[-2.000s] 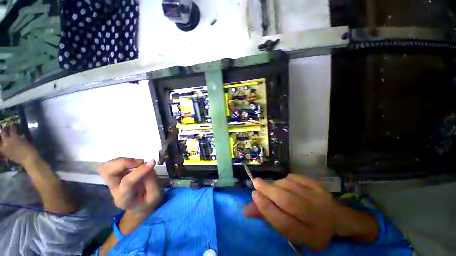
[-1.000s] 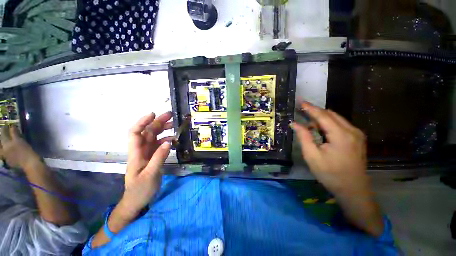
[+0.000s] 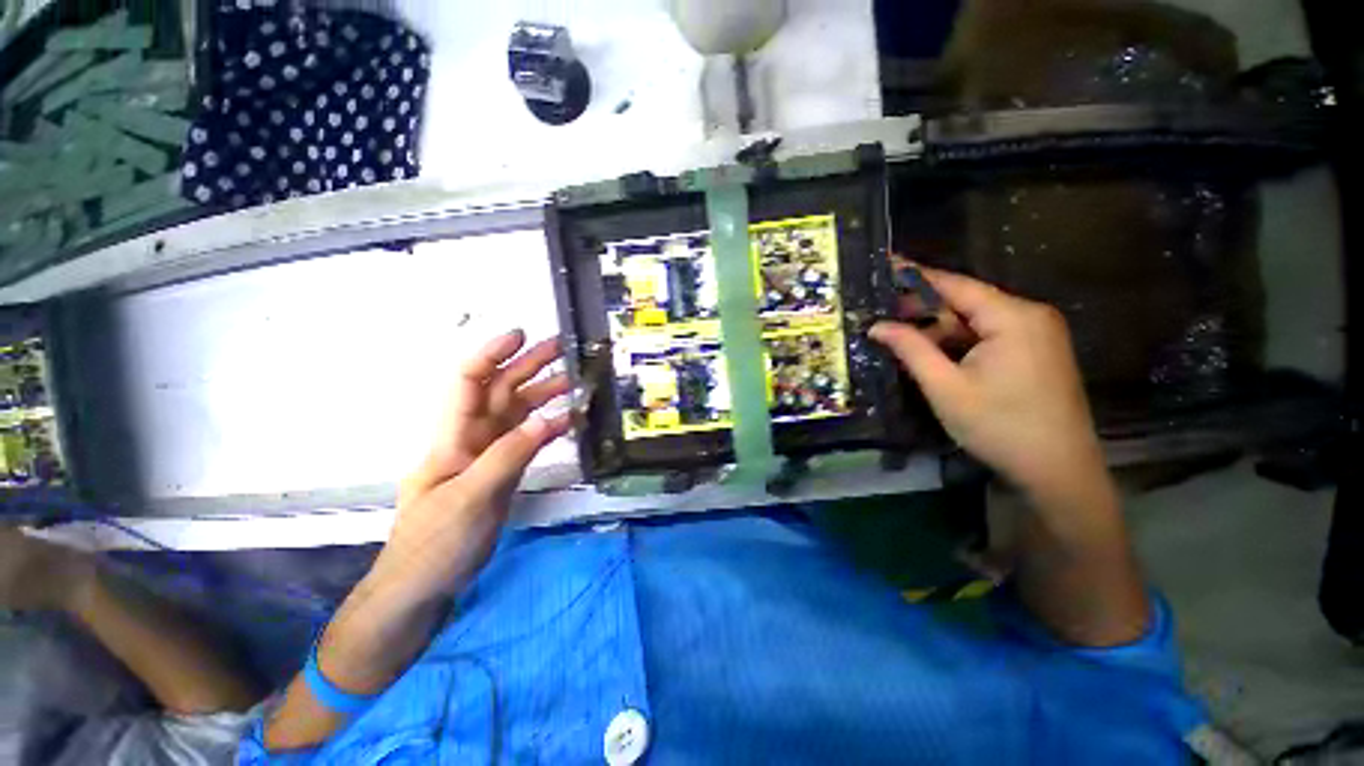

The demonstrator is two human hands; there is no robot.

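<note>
A black square pallet (image 3: pixel 587 392) lies on the conveyor rails in front of me. It holds yellow-edged circuit boards (image 3: pixel 809 311) packed with parts, and a green hold-down bar (image 3: pixel 739 322) crosses them from top to bottom. My left hand (image 3: pixel 494 419) is at the pallet's left edge, fingers apart, with the thumb and fingertips at the rim. My right hand (image 3: pixel 980 359) is at the right edge, thumb and bent fingers on the rim; its fingertips are partly hidden, with something small and dark between them. A blue band is on my left wrist.
The rear rail (image 3: pixel 314 225) runs behind the pallet, and a dark chain conveyor (image 3: pixel 1107 142) lies at right. Green strips (image 3: pixel 90 127), a polka-dot cloth (image 3: pixel 307 105) and a dark-and-silver object (image 3: pixel 548 72) are at the back. A person's blurred arm (image 3: pixel 142 629) is at lower left.
The tweezers seen in my right hand earlier are no longer visible. The pallet has moved right along the rails to the dark conveyor section. Both hands have come to its side edges.
</note>
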